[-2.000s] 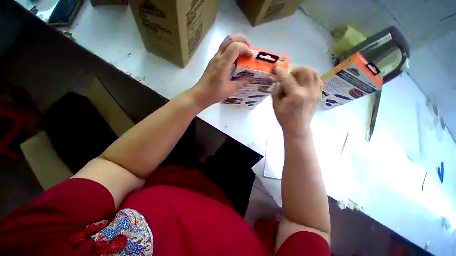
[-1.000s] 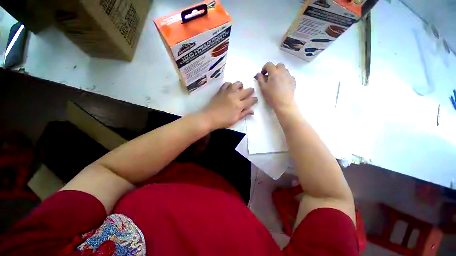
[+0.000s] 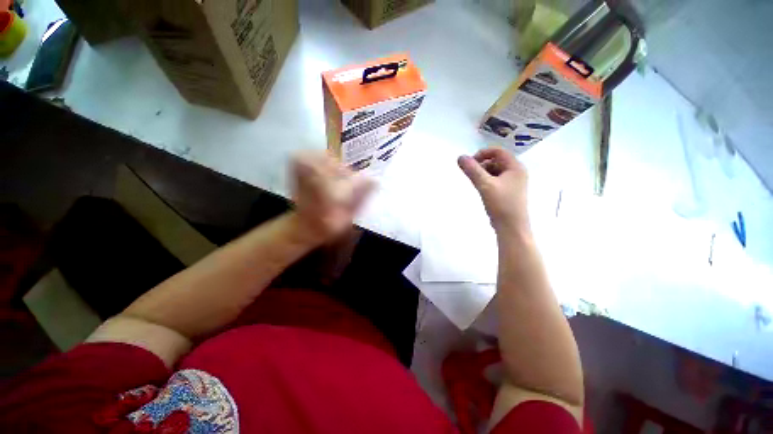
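A retail box (image 3: 377, 114) with an orange top and black hang tab stands upright on the bench in front of me. My left hand (image 3: 326, 197) is motion-blurred just before the box's lower left; it overlaps the box in view, and whether it touches or holds anything cannot be told. My right hand (image 3: 502, 182) is raised over the white sheets, thumb and fingertips close together; a tiny seal between them is too small to make out. White sheets (image 3: 458, 254) lie at the bench's front edge, one corner hanging over.
A second retail box (image 3: 545, 97) stands at the right beside a silver kettle (image 3: 612, 42). A long thin strip (image 3: 603, 144) lies near it. Brown cartons (image 3: 222, 55) stand at the back left, with a phone (image 3: 52, 55) beyond. An open carton (image 3: 161, 212) is below the bench.
The box held in my hands two seconds ago now stands on the bench. Since one second ago, my left hand has moved left off the sheets, and my right hand has lifted from them.
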